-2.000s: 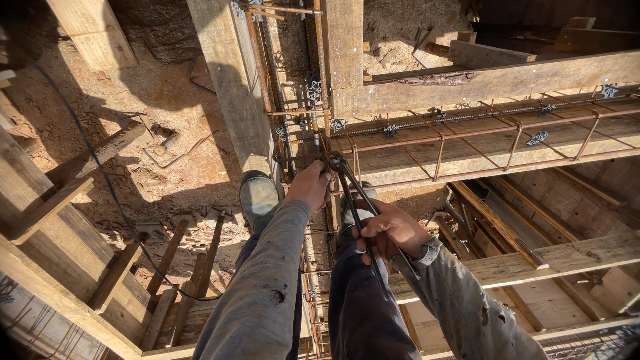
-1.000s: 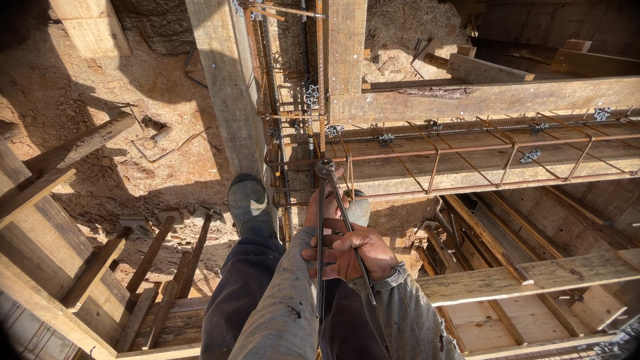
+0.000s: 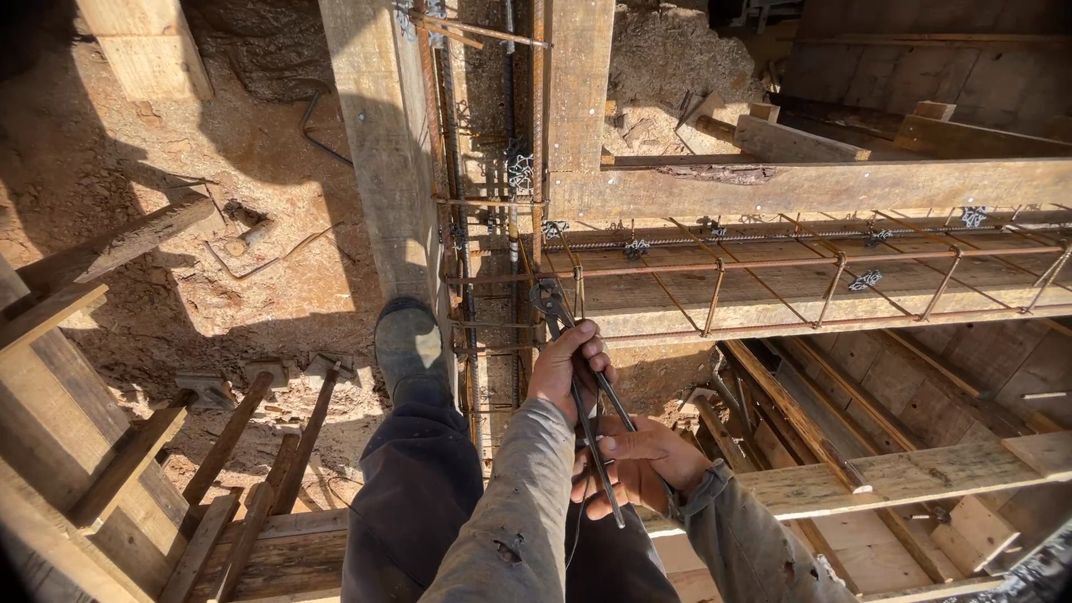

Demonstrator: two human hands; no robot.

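Long-handled end-cutting pincers (image 3: 554, 303) lie over the corner where two rebar cages meet, their jaws beside a thin horizontal bar. My left hand (image 3: 569, 368) is up near the pincers' head, fingers curled about the upper handles. Lower down, my right hand (image 3: 641, 465) is around the handles' ends, with its fingers partly spread; a thin dark wire hangs below it. The rebar cage (image 3: 837, 260) with square stirrups runs off to the right inside a timber form. Another rebar cage (image 3: 513, 234) runs away from me between boards. Plastic spacers (image 3: 521, 172) sit on the bars.
My boot (image 3: 410, 343) rests beside the left form board (image 3: 368, 151). Wooden props (image 3: 306, 435) lean at lower left over reddish soil. More planks (image 3: 904, 477) and braces cross the pit at lower right. Loose bar ends (image 3: 481, 29) jut out at the top.
My left hand has moved up the pincers toward their head since one second ago. The right hand is now farther right, with the handles slanting down between both hands.
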